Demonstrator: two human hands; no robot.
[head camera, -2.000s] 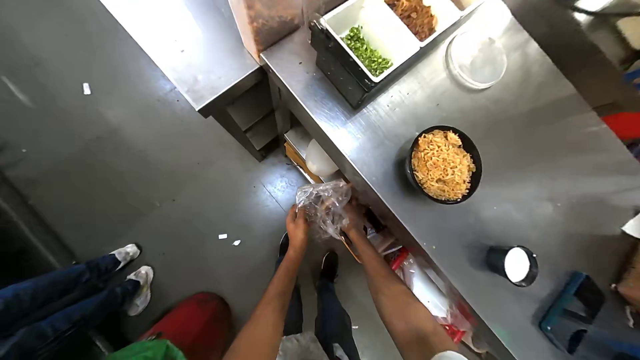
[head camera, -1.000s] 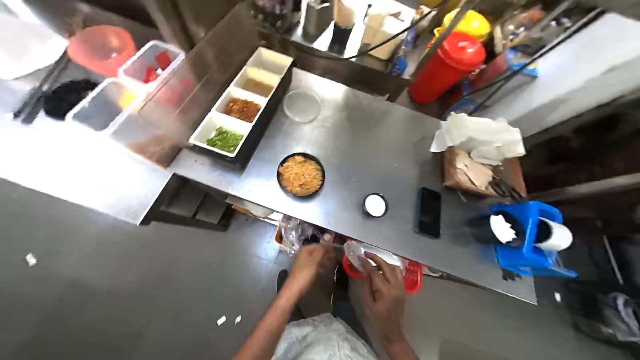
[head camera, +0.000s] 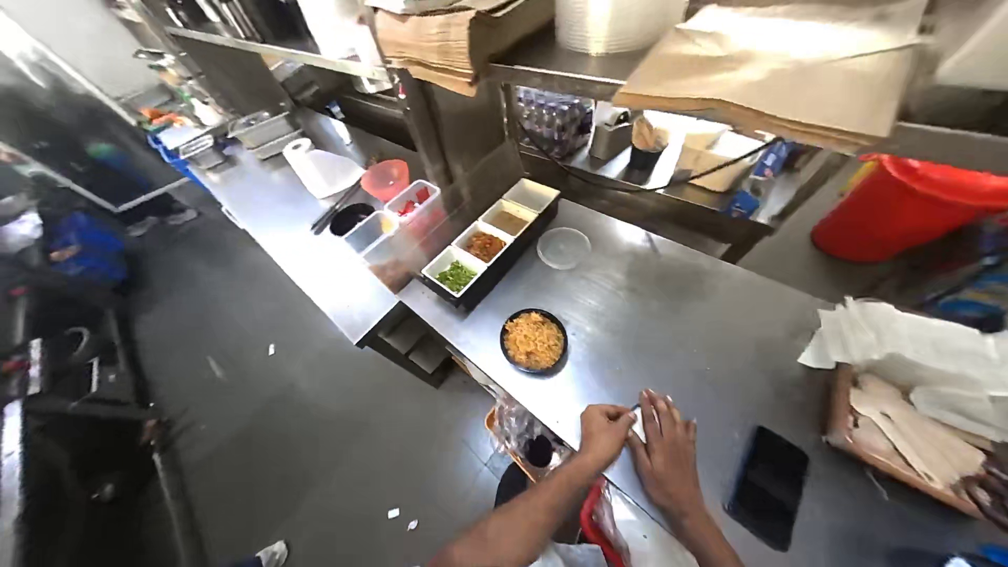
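Observation:
Both hands are over the front edge of the steel counter. My left hand (head camera: 605, 435) has its fingers bent at the left rim of a small cup with white content (head camera: 639, 425), mostly covered by the hands. Against the cup's right side lie the extended fingers of my right hand (head camera: 666, 450). Up and left of them stands a black bowl of noodles or rice (head camera: 535, 340). A round clear plastic lid (head camera: 564, 248) lies behind the bowl. A black phone (head camera: 767, 487) rests to the right of my right hand.
White tubs of chopped greens (head camera: 457, 275) and other toppings stand in a black holder at the back left. A box of wooden cutlery (head camera: 906, 441) is at the right. Stacked brown paper bags (head camera: 772, 63) overhang the counter's back from a shelf. Plastic bags (head camera: 521, 429) lie below the front edge.
My hands have moved up from below the counter's edge to the small cup on top. The view has swung up, bringing in the shelf. The bowl and lid stay put.

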